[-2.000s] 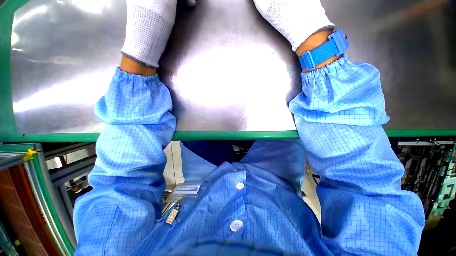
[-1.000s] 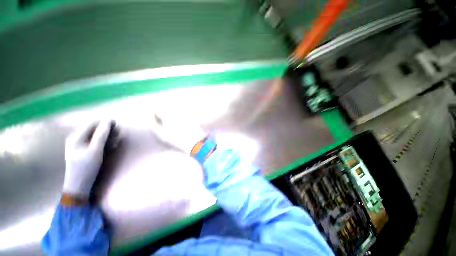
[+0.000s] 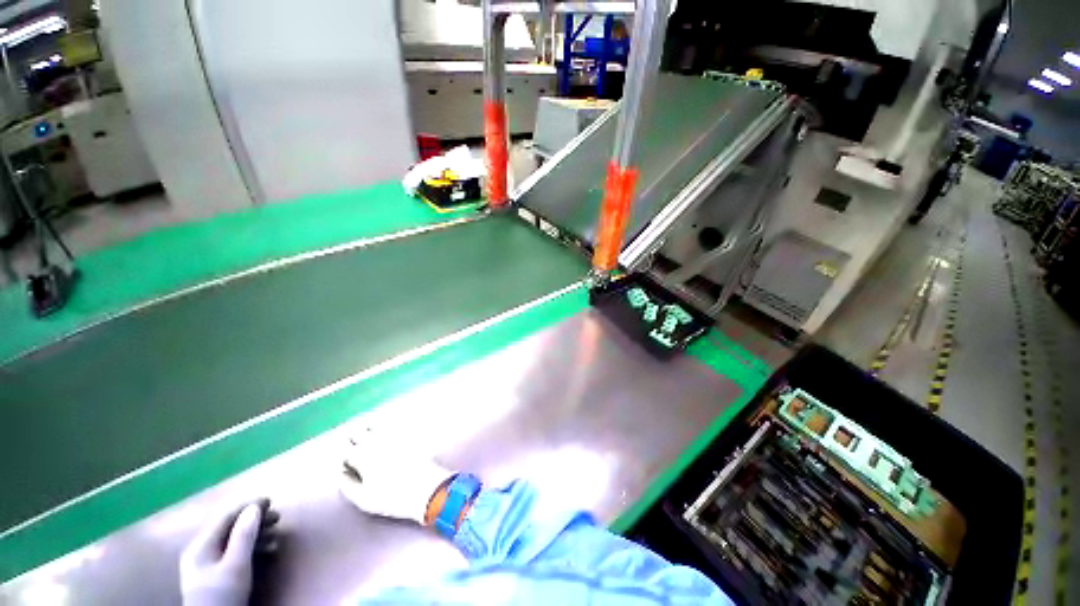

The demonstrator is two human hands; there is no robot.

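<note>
My left hand [image 3: 225, 556], in a white knit glove, is low in the view over the shiny steel plate [image 3: 557, 414], cut off by the bottom edge. Its thumb is apart from the fingers, and a dark patch beside the fingers is unclear. My right hand [image 3: 397, 476], gloved in white with a blue wrist strap, rests on the plate to the right of the left hand. Its fingers are loosely bent and I see nothing in them. The hands do not touch each other.
A flat green conveyor belt [image 3: 296, 314] runs behind the plate. A sloped outfeed conveyor [image 3: 675, 148] stands beyond. A small parts tray [image 3: 651, 317] with mint pieces sits at the plate's right corner. A black bin [image 3: 995, 491] at right holds dark pallets and a mint fixture [image 3: 853, 444].
The view has swung up and to the right, bringing the sloped conveyor, machine and aisle into sight. Both hands sit lower in the picture, still over the plate.
</note>
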